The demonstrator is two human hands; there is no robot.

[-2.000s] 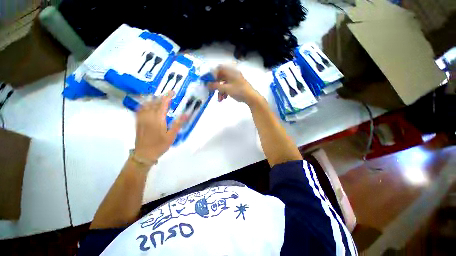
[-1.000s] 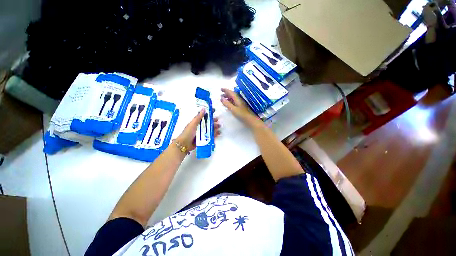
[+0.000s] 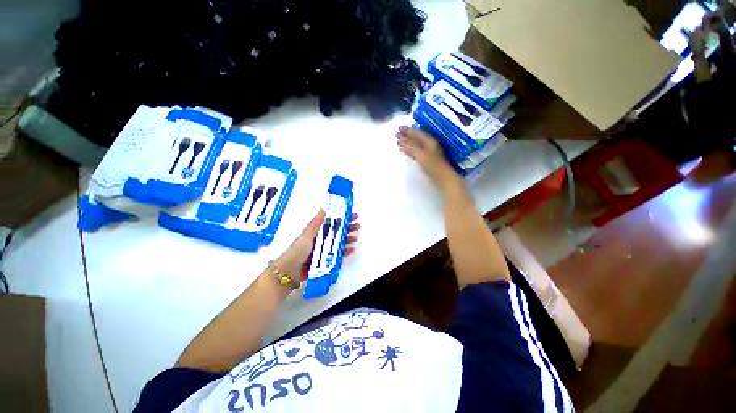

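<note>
My left hand (image 3: 311,246) holds one slim blue-and-white retail box (image 3: 330,238) upright above the table's near edge, fingers around its right side. The box shows a picture of two black plugs. My right hand (image 3: 421,149) is on the table beside the left edge of the filled box row (image 3: 457,115), with its fingers apart and nothing seen in it. A loose pile of flat blue-and-white cartons (image 3: 161,157) lies at the left, the nearer ones (image 3: 262,203) overlapping.
A large black cable heap (image 3: 242,56) covers the far side of the white table (image 3: 153,298). An open brown carton (image 3: 577,56) stands at the far right. More brown cardboard (image 3: 23,347) is at the left edge. Red items (image 3: 637,181) are under the table at the right.
My left hand has picked one box from the loose pile and now holds it nearer my body. My right hand has moved from the pile to beside the filled boxes.
</note>
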